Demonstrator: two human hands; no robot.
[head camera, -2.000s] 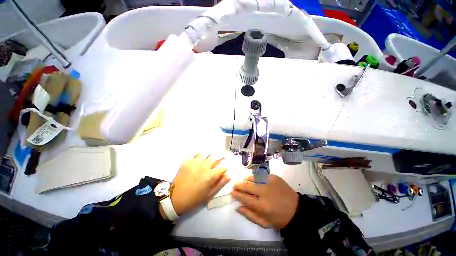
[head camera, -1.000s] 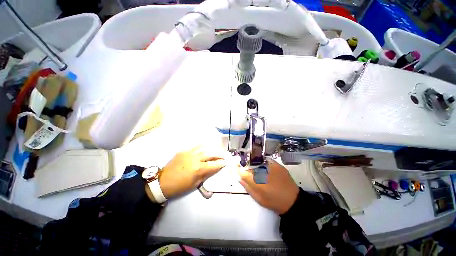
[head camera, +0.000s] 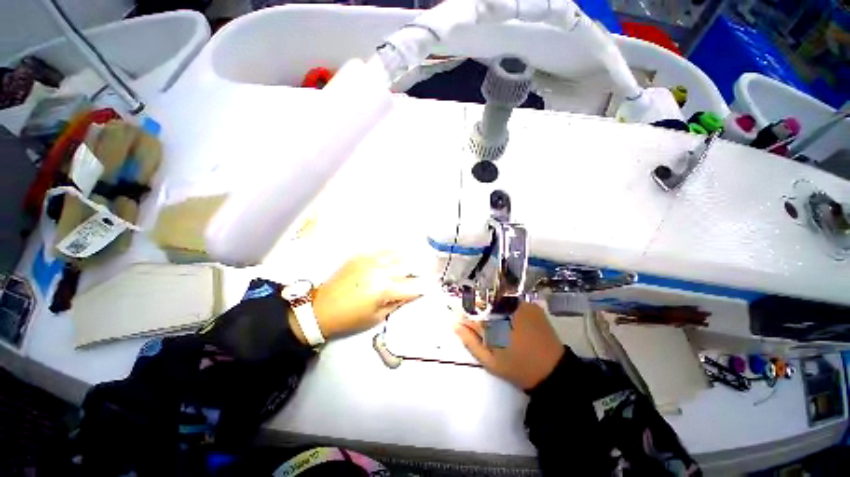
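Observation:
My left hand (head camera: 363, 296) lies palm down left of the needle area of the white sewing machine (head camera: 578, 200), its fingertips near the presser foot. My right hand (head camera: 522, 347) is just right of and below the needle area, partly behind the shiny take-up lever guard (head camera: 511, 265). Glare washes out the surface between the hands, so any cloth under the fingers cannot be made out. The dark outline of the slide plate (head camera: 433, 337) shows below the fingers.
A pale stack (head camera: 147, 303) lies left, a khaki stack (head camera: 191, 224) behind it, partly under the lamp tube (head camera: 298, 168). A labelled bundle (head camera: 110, 186) is far left. Pale pieces (head camera: 660, 359) lie right under the machine arm, beside bobbins (head camera: 757, 365). White troughs (head camera: 280, 47) edge the back.
The cream panel edge seen below the fingers two seconds ago no longer shows there; the slide plate outline is uncovered. Both hands stay near the needle. The view has shifted slightly.

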